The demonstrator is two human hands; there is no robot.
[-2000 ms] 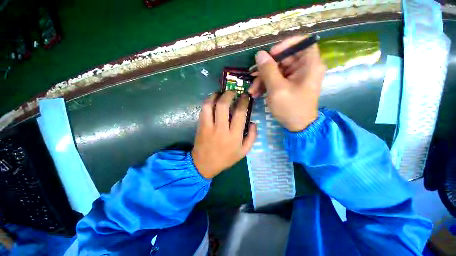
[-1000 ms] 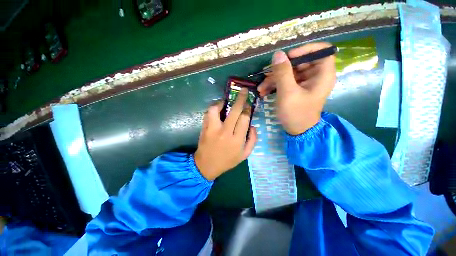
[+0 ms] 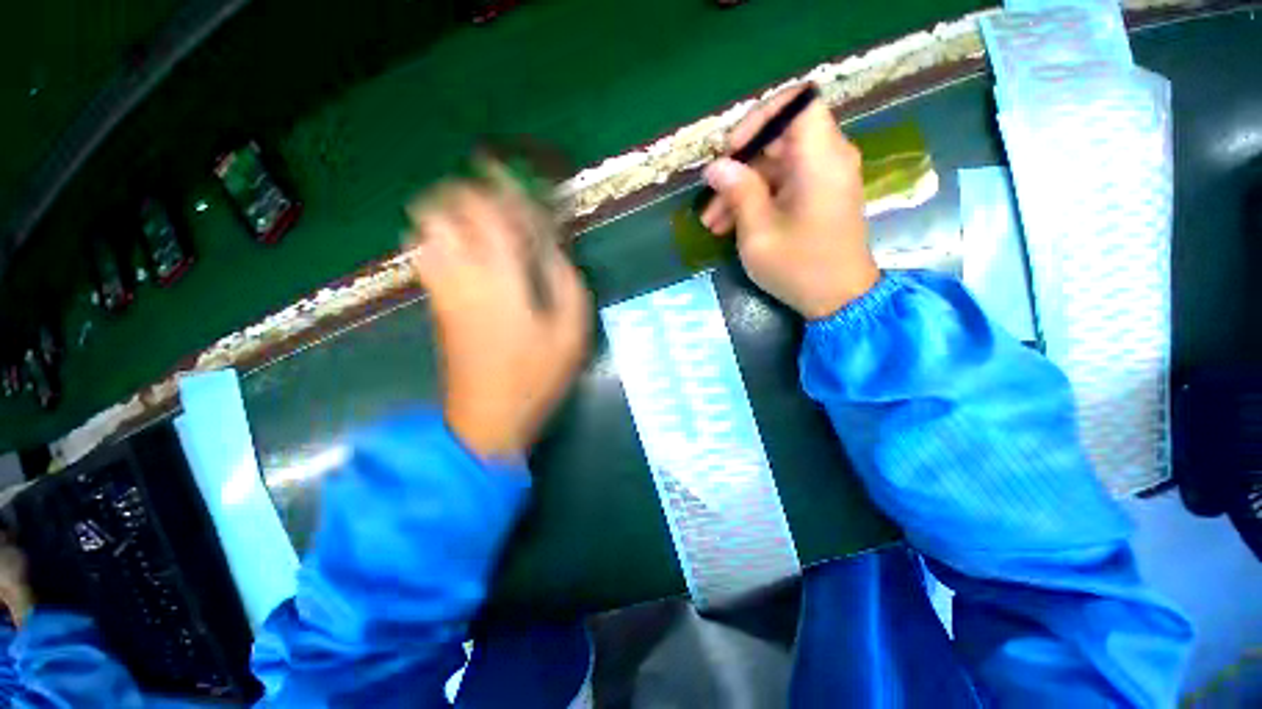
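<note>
My left hand [image 3: 505,305] is motion-blurred over the edge rail. A blurred dark, unit-sized shape, which looks like the phone unit [image 3: 537,169], is at its fingertips; its details cannot be made out. My right hand [image 3: 800,208] grips the black tweezers [image 3: 782,122] above the far part of the bench; their tip is hard to see. The pale adhesive piece sheet [image 3: 703,436] with rows of marks lies between my forearms, its upper end uncovered.
The green conveyor [image 3: 374,153] behind the worn rail [image 3: 630,176] carries several units [image 3: 256,191]. Amber tape [image 3: 897,166], backing paper [image 3: 994,243] and spare sheets [image 3: 1093,277] are at right. A blue strip [image 3: 235,478] and black tray [image 3: 125,554] are at left. Part of another person's hand [image 3: 14,582] shows at far left.
My left hand has moved up and left to the rail, and the phone unit is gone from the adhesive sheet's upper end. My right hand still holds the tweezers. The view has shifted.
</note>
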